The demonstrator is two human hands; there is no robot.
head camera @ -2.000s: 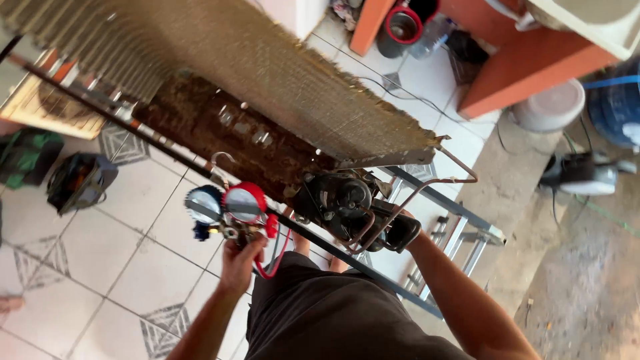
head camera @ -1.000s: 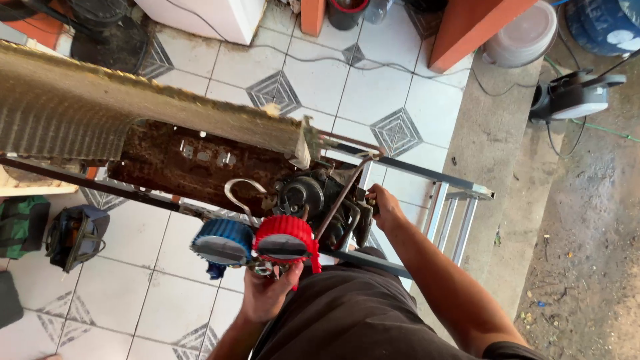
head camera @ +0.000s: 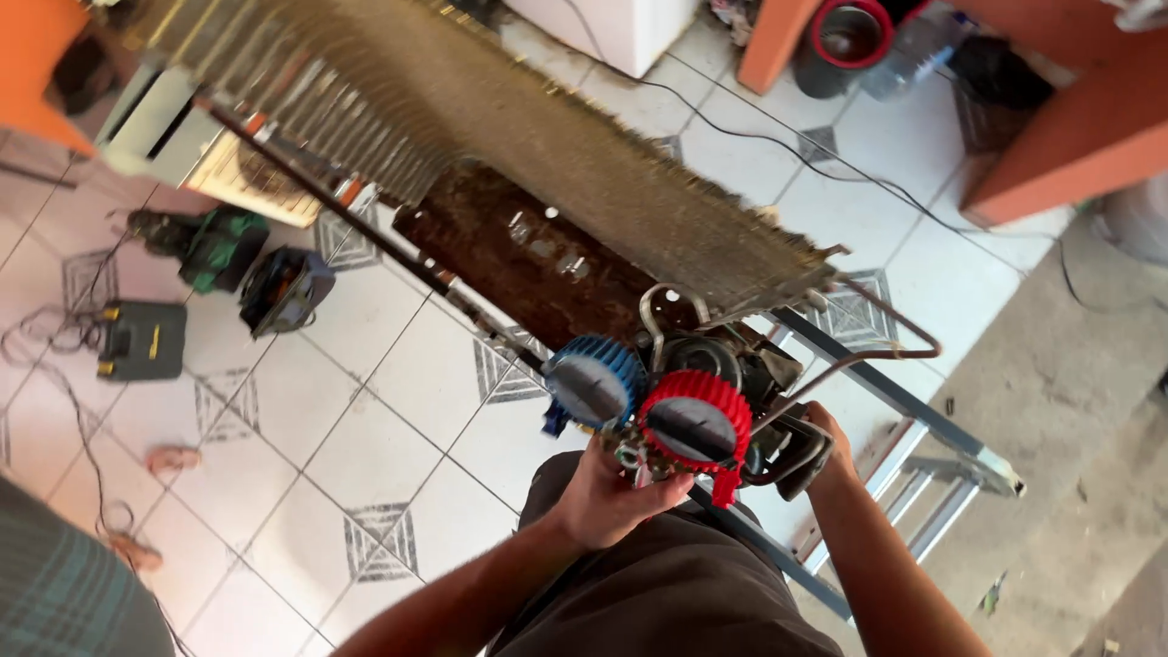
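My left hand [head camera: 613,500] holds a manifold gauge set from below, its blue gauge [head camera: 595,381] beside its red gauge [head camera: 695,422]. A metal hook rises above the gauges. Behind them sits a black compressor [head camera: 703,356] on the rusty base pan [head camera: 511,260] of an air conditioner's outdoor unit. The finned condenser coil [head camera: 584,137] runs along the pan's far side. My right hand [head camera: 829,443] is at the dark part beside the compressor, near bent copper tubing [head camera: 844,360]; its fingers are mostly hidden, so its grip is unclear.
The unit rests on an aluminium ladder [head camera: 940,429]. Tool bags [head camera: 285,290] and a dark case [head camera: 144,339] stand on the tiled floor at left. A person in a checked garment [head camera: 64,575] is at lower left. A cable [head camera: 776,141] crosses the floor; a bucket [head camera: 844,50] stands at upper right.
The gauges, held upright before the compressor a second ago, remain in my left hand. My right hand stays by the compressor. The view has swung and turned.
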